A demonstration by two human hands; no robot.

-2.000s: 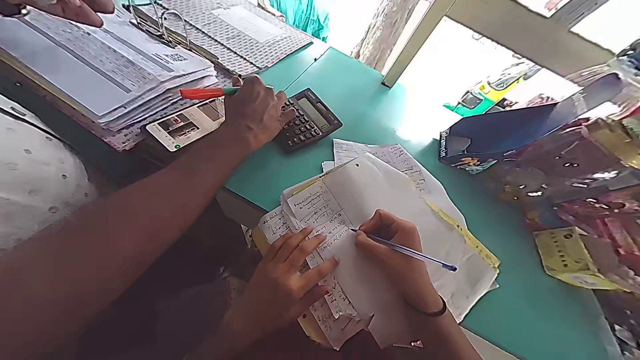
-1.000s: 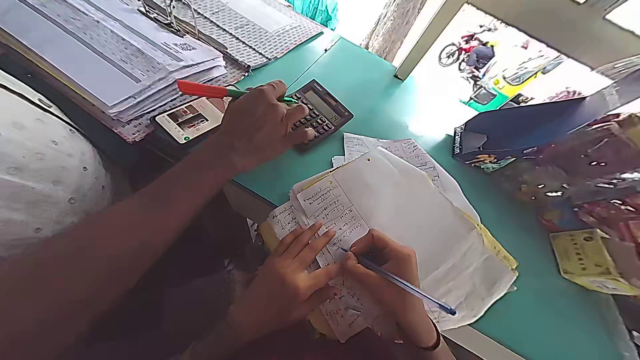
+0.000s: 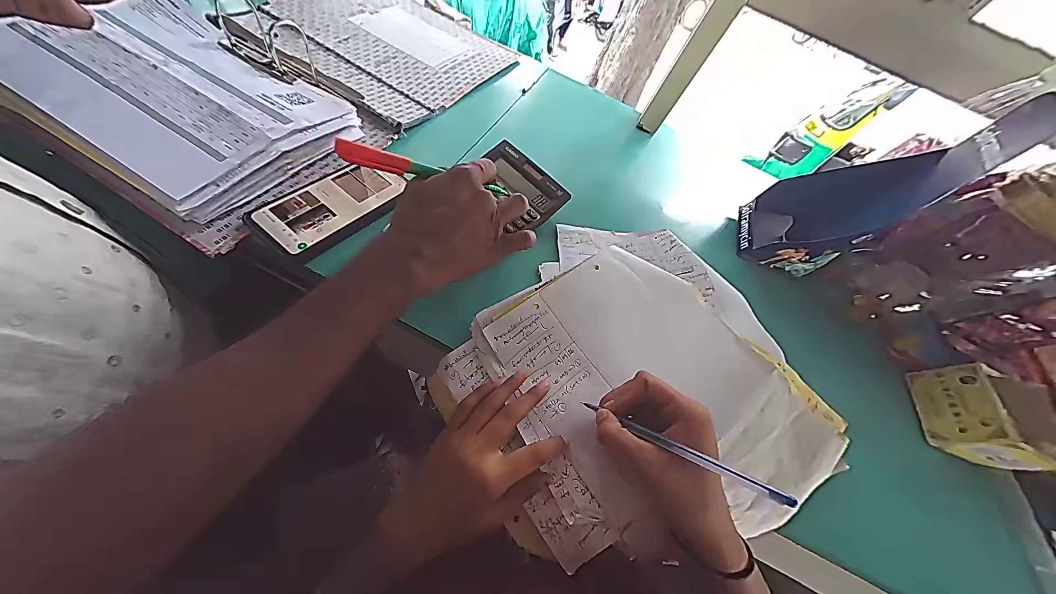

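My right hand (image 3: 668, 454) grips a blue ballpoint pen (image 3: 701, 464), its tip just above the written part of a loose stack of paper sheets (image 3: 660, 330). Flat on the left edge of those sheets lies my left hand (image 3: 495, 462), fingers spread, holding nothing. Handwriting fills the narrow left column of the top sheet; its wide right part is blank. Beyond the papers, another person's hand (image 3: 454, 223) holds a pen with a red cap (image 3: 371, 155) and touches the keys of a calculator (image 3: 532, 186).
A smartphone (image 3: 330, 206) with a lit screen lies beside a thick pile of printed sheets (image 3: 165, 107) and an open ring binder (image 3: 388, 58). On the right of the green tabletop (image 3: 594, 148) stand a dark blue carton (image 3: 841, 198), plastic-wrapped goods and a yellow box (image 3: 961, 412).
My right hand with the pen has moved away from my left fingers since one second ago. The other person's hand stays at the calculator. At the upper left, a hand's fingers show again.
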